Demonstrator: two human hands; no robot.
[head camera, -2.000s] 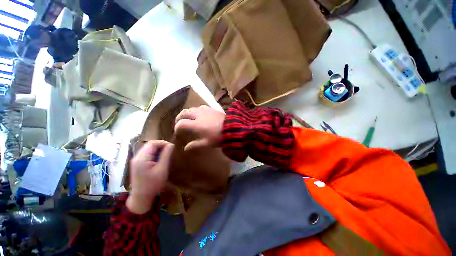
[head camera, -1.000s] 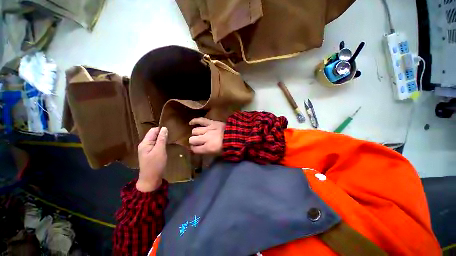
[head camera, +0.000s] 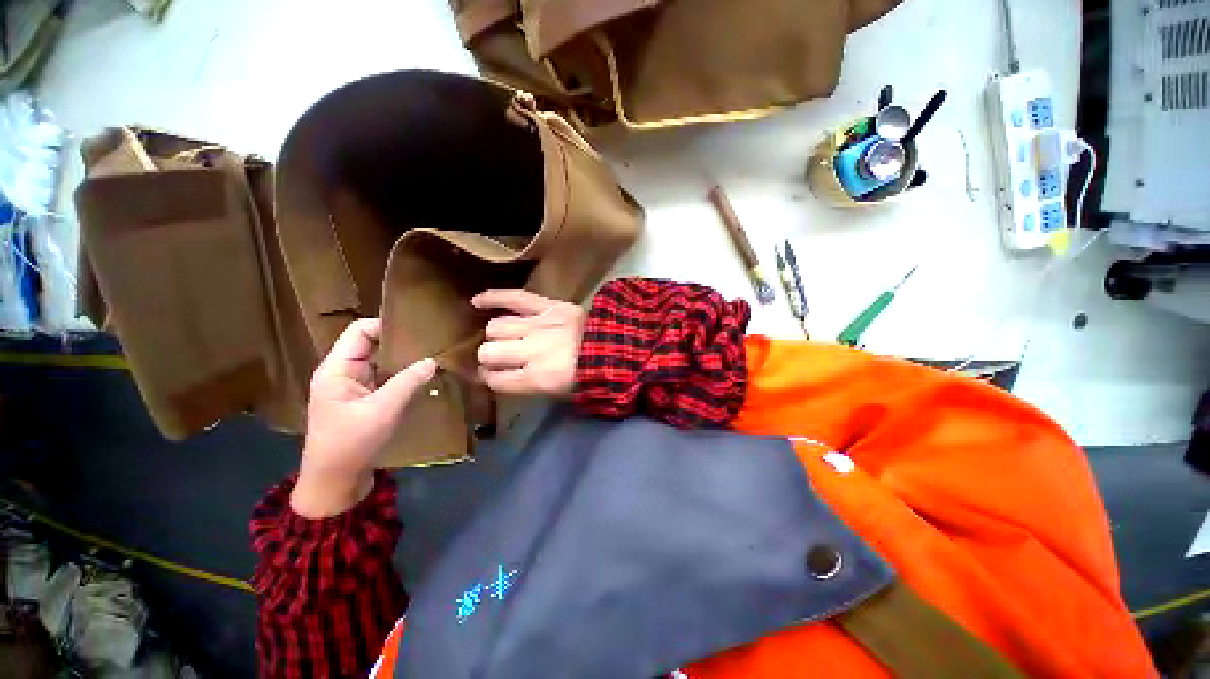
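Observation:
A brown fabric bag (head camera: 584, 219) stands open in front of me, its inside dark. A brown flap with a small pale metal dot (head camera: 434, 391) hangs at its near side. My left hand (head camera: 356, 411) pinches the bag's near edge between thumb and fingers. My right hand (head camera: 531, 345) is at the near side of the opening, its fingers bent against the fabric, with the thumb hidden. Whether its fingertips grip the cloth is hard to tell. The bag's underside is hidden.
Another brown bag (head camera: 186, 285) lies at the left, and a brown pile (head camera: 717, 60) at the far side. At the right are a brown-handled tool (head camera: 738, 239), snips (head camera: 792, 281), a green-handled tool (head camera: 869, 318), a tool cup (head camera: 863, 170) and a power strip (head camera: 1028, 159).
The view has turned down from the pale pieces. The bag, earlier closer to flat, is now open. In the last second my left hand has moved slightly left and its thumb has spread along the edge.

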